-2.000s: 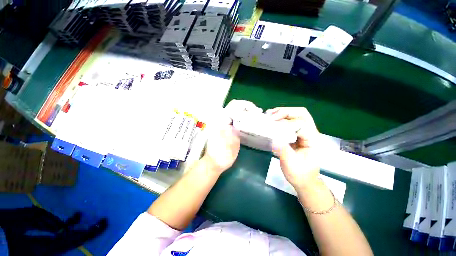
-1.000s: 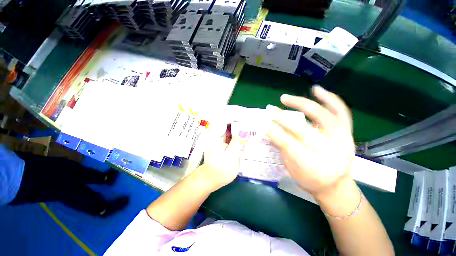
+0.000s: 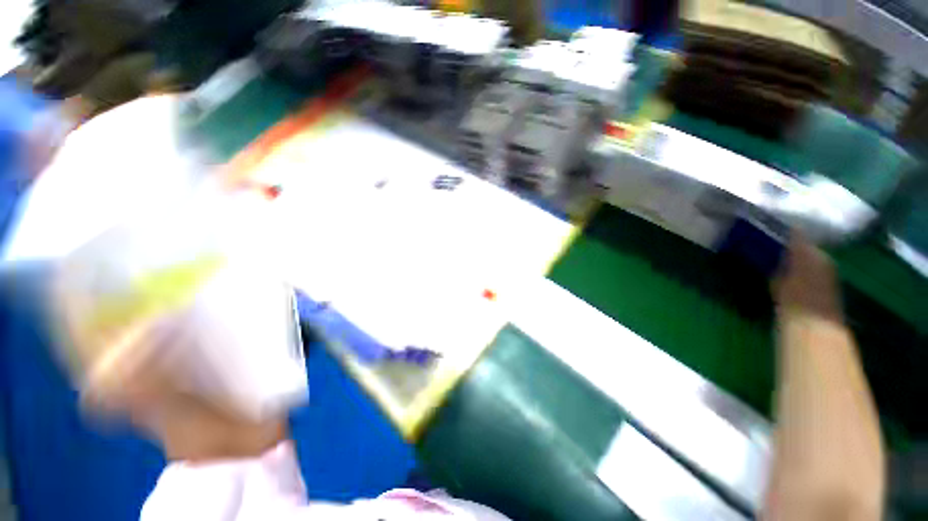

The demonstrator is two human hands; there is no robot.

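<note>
The picture is strongly blurred. My left hand [image 3: 127,371] is at the far left, around a white retail carton [image 3: 244,331] with a yellow mark, held in front of the poster table's left edge; whether it is one carton or more cannot be told. My right arm reaches to the upper right. My right hand [image 3: 809,273] is at the white cartons with a blue end [image 3: 758,242] on the green belt; its fingers are too blurred to tell whether they grip. A white card [image 3: 651,473] lies near my body beside a long white strip [image 3: 621,351].
A poster sheet [image 3: 407,209] covers the table, with blue carton ends [image 3: 351,331] along its near edge. Grey-white stacks [image 3: 529,122] stand behind it. Flattened brown cardboard [image 3: 753,76] lies at the back. A blurred person's dark-haired head [image 3: 87,51] is at upper left.
The view has shifted. My left hand has moved far left with a carton, away from the middle of the bench. My right hand has moved out to the cartons at upper right.
</note>
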